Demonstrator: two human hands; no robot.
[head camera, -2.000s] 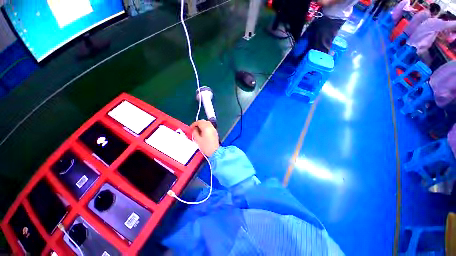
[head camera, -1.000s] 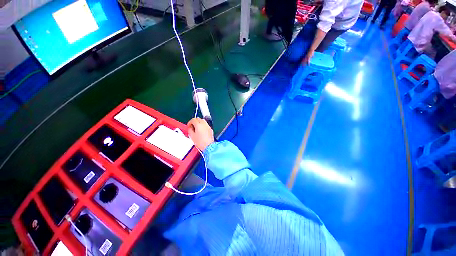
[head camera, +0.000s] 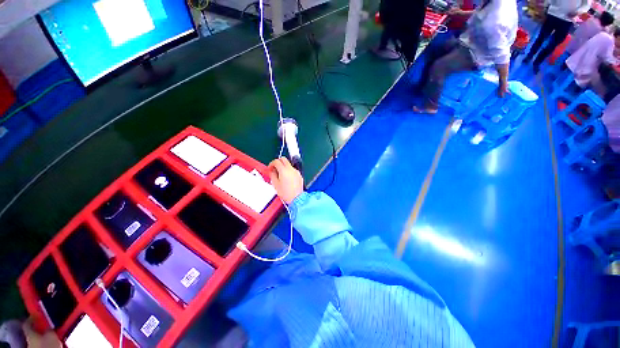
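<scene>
A red tray (head camera: 224, 262) holds smartphones in two rows. Two lie with lit white screens at the far right end, such as one phone (head camera: 197, 154); others show black fronts or grey-purple backs with labels, such as one phone (head camera: 178, 266). A white cable (head camera: 275, 257) is at the near edge of a black-fronted phone and curves up to my right hand (head camera: 287, 180). My right hand is closed on the tray's right corner. A second white cable (head camera: 121, 314) lies over a grey-purple phone. My left hand (head camera: 42, 334) is at the tray's lower left corner, cut off and blurred.
A barcode scanner (head camera: 290, 139) lies just beyond my right hand on the green bench. A black mouse (head camera: 342, 112) is farther right. A lit monitor (head camera: 122, 37) stands at the back left. A person (head camera: 486, 41) bends over blue stools (head camera: 506, 112) in the aisle; others sit at right.
My left hand has come into view at the lower left. My right hand stays at the tray corner. The person in the aisle has moved, with a hand now on a tilted blue stool.
</scene>
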